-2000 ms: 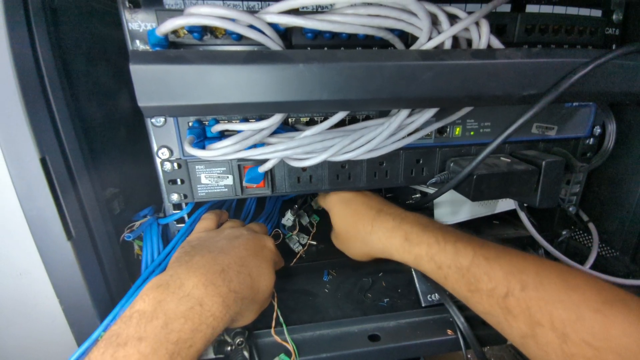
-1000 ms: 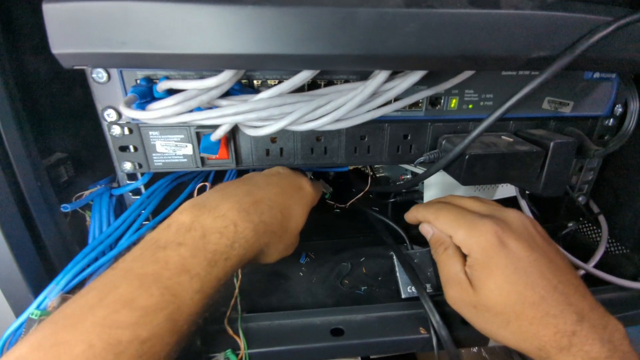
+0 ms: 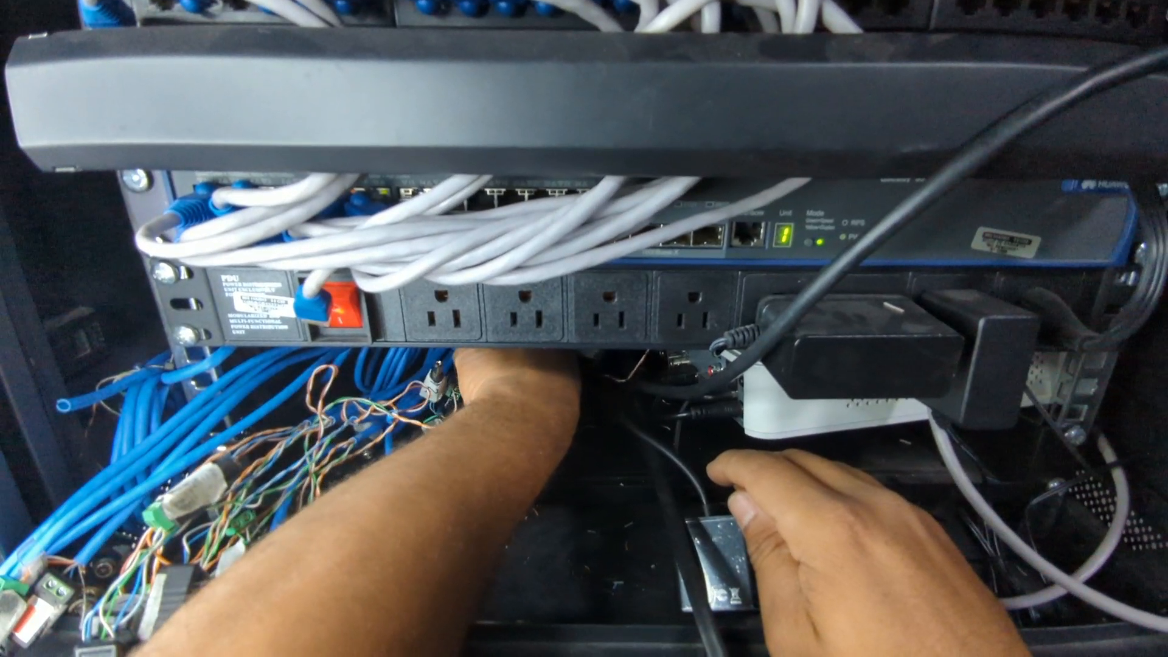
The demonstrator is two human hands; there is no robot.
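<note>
My left hand reaches in under the power distribution unit; its fingers are hidden behind the unit's lower edge. Left of that forearm hang blue network cables and untwisted coloured wire pairs, some ending in small green terminal connectors. My right hand is at the lower right, thumb and forefinger near each other, beside a small dark metal box with a thin black cable; whether it touches the box cannot be told. No held object shows in it.
White patch cables droop across the network switch. A black power cable crosses in front. Black power adapters project from the unit above a white device. A black rack panel spans the top; a grey cable loops right.
My left hand has gone further in beneath the power unit, its fingers passing out of sight. Two seconds ago my right hand was under the unit; since one second ago it is beside the small box.
</note>
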